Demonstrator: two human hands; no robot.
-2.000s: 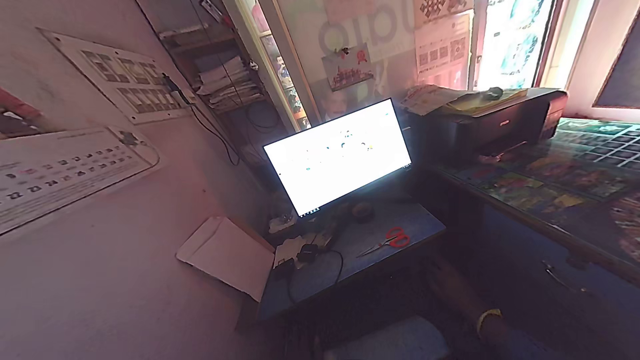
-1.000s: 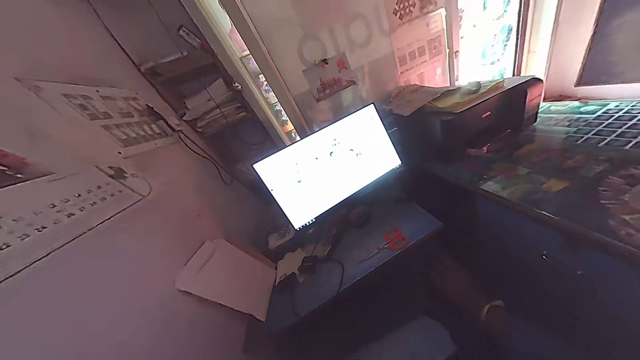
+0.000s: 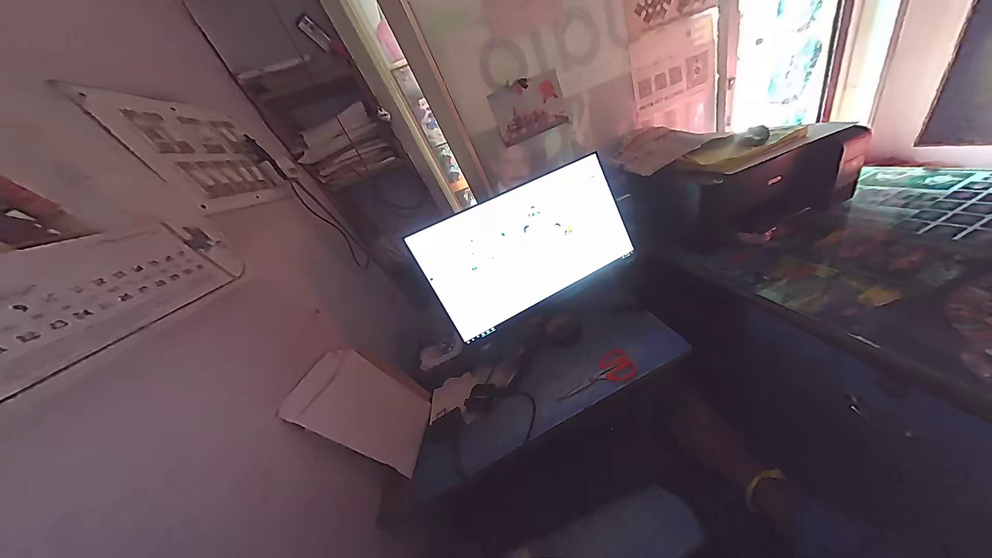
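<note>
My right hand (image 3: pixel 701 426) is low in the dark at the right of the head view, below the desk's edge, with a yellow band (image 3: pixel 765 484) on its wrist. Its fingers are too dark to make out, and whether it holds anything is hidden. My left hand is not in view. Red-handled scissors (image 3: pixel 618 366) lie on the small desk (image 3: pixel 542 418), up and left of the hand. A lit monitor (image 3: pixel 527 248) stands behind them, with a dark mouse-like object (image 3: pixel 562 327) in front. Black adapters (image 3: pixel 482 397) with a cable rest on the desk's left part.
A large envelope (image 3: pixel 356 407) leans at the desk's left side. On the right, a black printer (image 3: pixel 767 174) bearing papers stands on a glass-topped counter (image 3: pixel 837 279). Stacked papers (image 3: pixel 353 143) fill a back shelf, and a calendar (image 3: pixel 101 298) hangs on the left wall.
</note>
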